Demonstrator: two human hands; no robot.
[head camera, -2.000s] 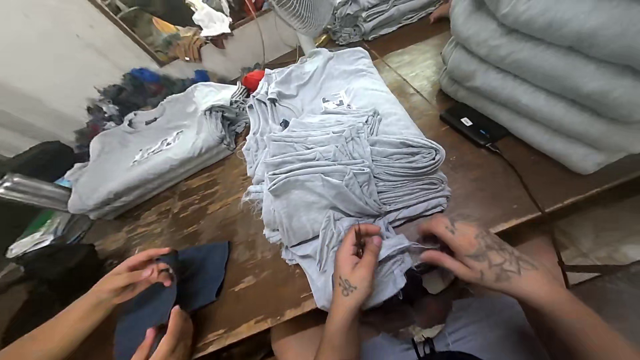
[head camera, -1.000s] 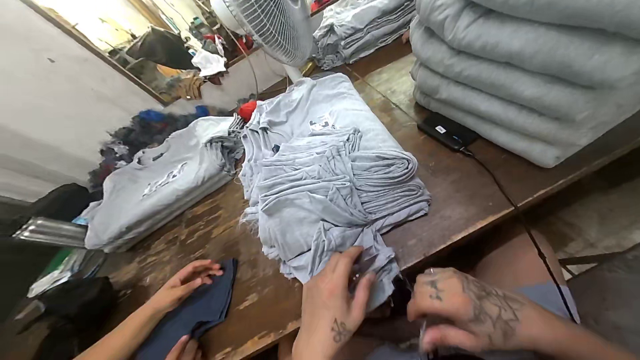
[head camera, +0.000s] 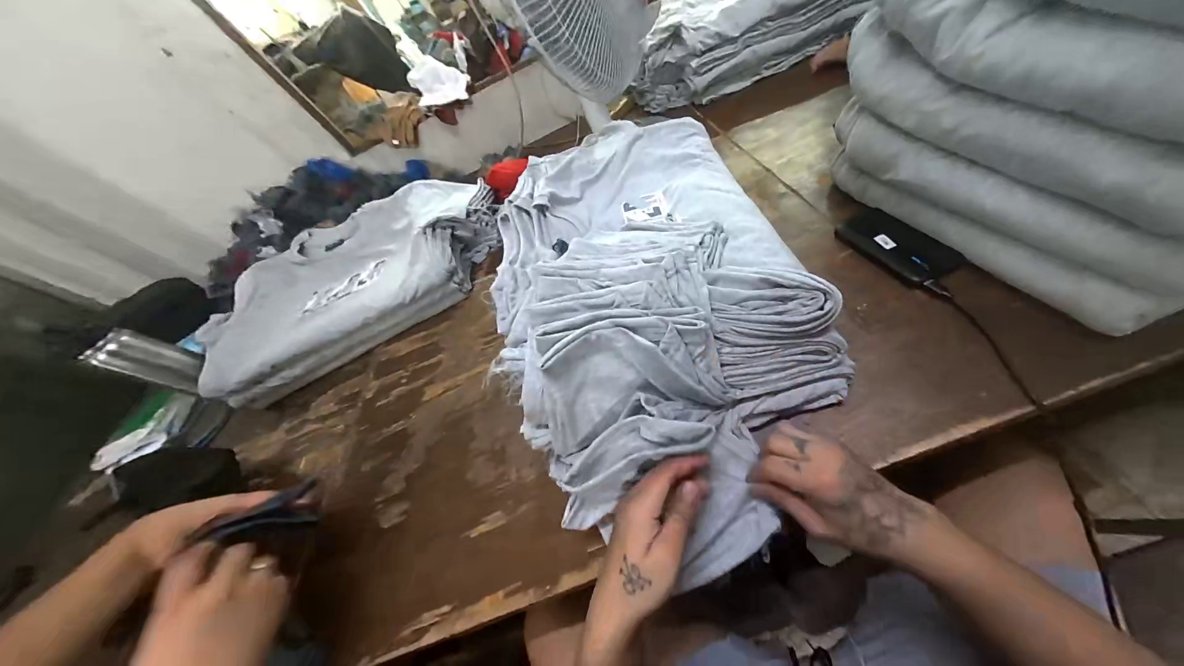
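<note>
A pile of folded light grey knit shirts (head camera: 629, 324) lies on the wooden table in front of me and reaches over its near edge. My left hand (head camera: 661, 527), thumb and fingers close together, pinches the fabric at the pile's near end. Across from it, my right hand (head camera: 819, 486) has its fingertips at the right edge of the same hanging cloth; whether it grips the cloth is hard to tell. A printed mark (head camera: 647, 208) shows on the shirt at the pile's far end.
At the left, a co-worker's hands (head camera: 217, 573) hold a dark cloth (head camera: 264, 518). Beyond are another shirt stack (head camera: 338, 287), a white fan (head camera: 587, 46) and a red item (head camera: 506, 178). A black device with a cable (head camera: 897, 245) lies by thick grey folded rolls (head camera: 1017, 166) at right.
My right hand has come up to the cloth's right edge from lower down. My left hand stays at the near fabric. The co-worker's hands have gathered up the dark cloth.
</note>
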